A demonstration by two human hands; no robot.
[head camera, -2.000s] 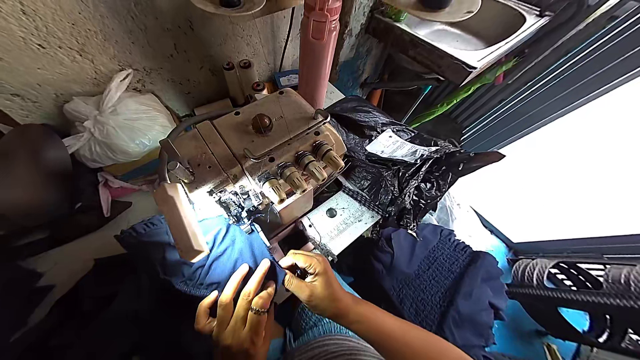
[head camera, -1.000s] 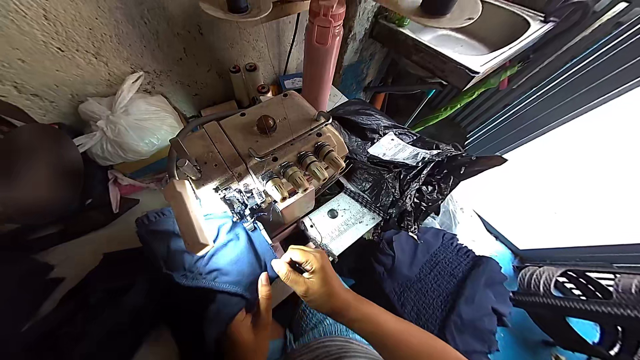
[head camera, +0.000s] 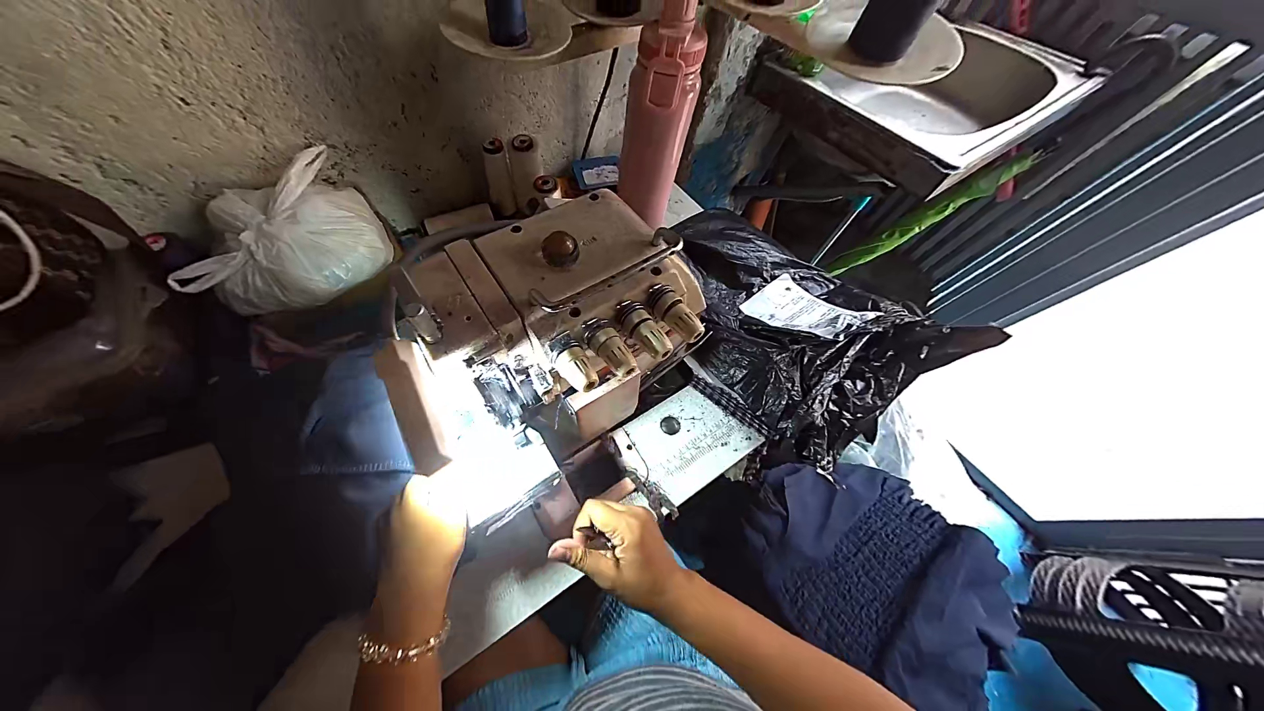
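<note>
An overlock sewing machine (head camera: 563, 276) stands on the table, its lamp glaring over the needle area. Blue fabric (head camera: 355, 425) lies at the machine's left side, partly behind the lamp-side cover. My left hand (head camera: 427, 518) is at the near edge of that fabric, brightly lit; its fingers are washed out, so its grip cannot be made out. My right hand (head camera: 617, 553) is curled in front of the machine's white side plate (head camera: 686, 444), near its lower corner. A small dark object shows between its thumb and fingers, too small to name.
Dark blue shirred fabric (head camera: 879, 563) lies at the right, below a black plastic bag (head camera: 800, 336). A pink bottle (head camera: 660, 128) stands behind the machine. A tied white plastic bag (head camera: 296, 242) sits at the left by the wall. Thread spools (head camera: 506, 22) stand overhead, and a metal sink (head camera: 948, 89) is behind.
My left hand has moved forward and left, toward the lit needle area. The blue fabric has shifted left, off the front of the machine. My right hand remains near the side plate.
</note>
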